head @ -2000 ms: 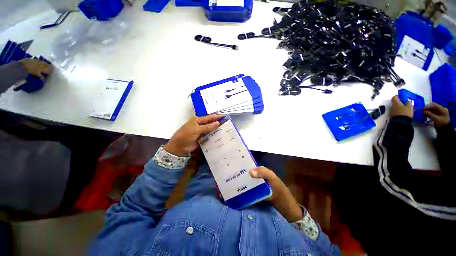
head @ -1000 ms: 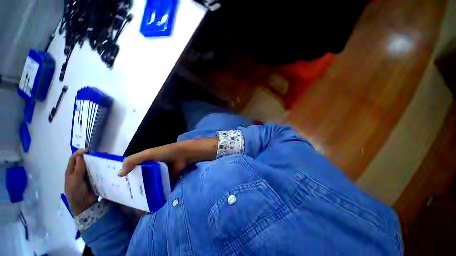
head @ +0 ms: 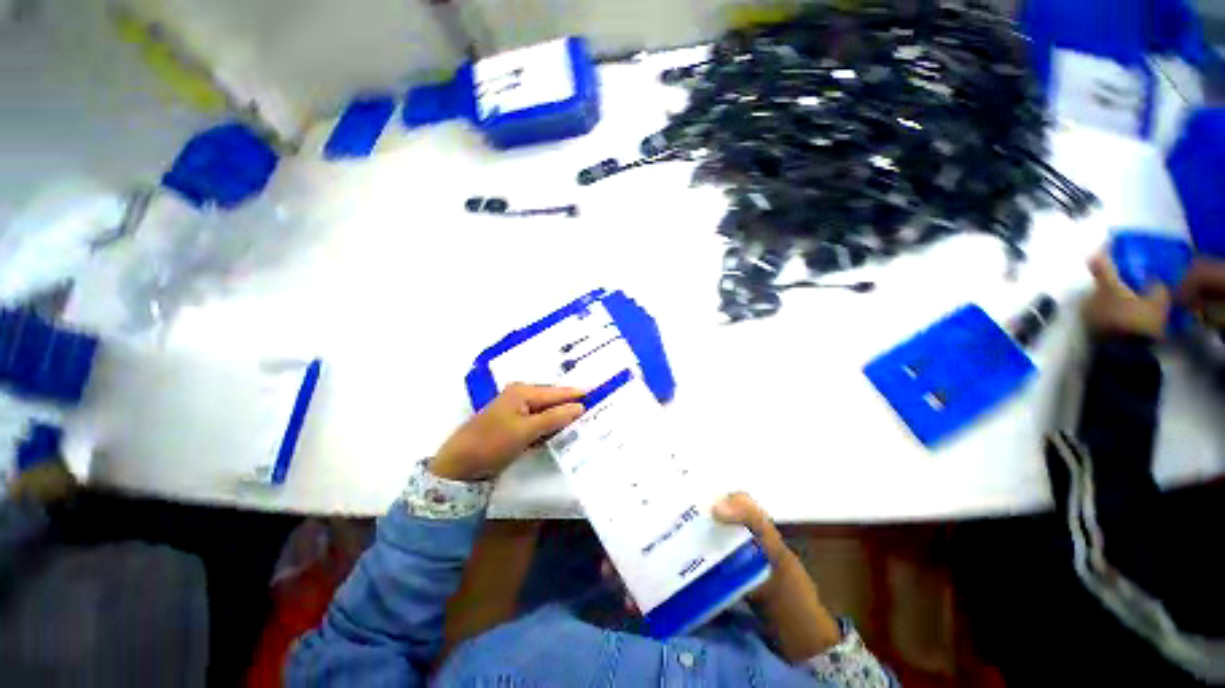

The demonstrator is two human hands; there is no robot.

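A white printed pack with a blue lower end is held tilted over the table's front edge, its small text facing up. My left hand holds its upper end, fingers on top. My right hand grips its lower right side, thumb on the face. Whether a tray is inside cannot be seen. Just behind it, a stack of printed sleeves or cards with a cable picture lies on the table, partly covered by my left hand and the pack.
A black cable pile lies beyond, a single cable to its left. A blue tray lies right, a finished pack left. A second printed stack is near the wall. Another person's hand is at right.
The view swung sideways, then returned to the table. The pack remains in both my hands. The neighbour's hand at far left has shifted lower in view.
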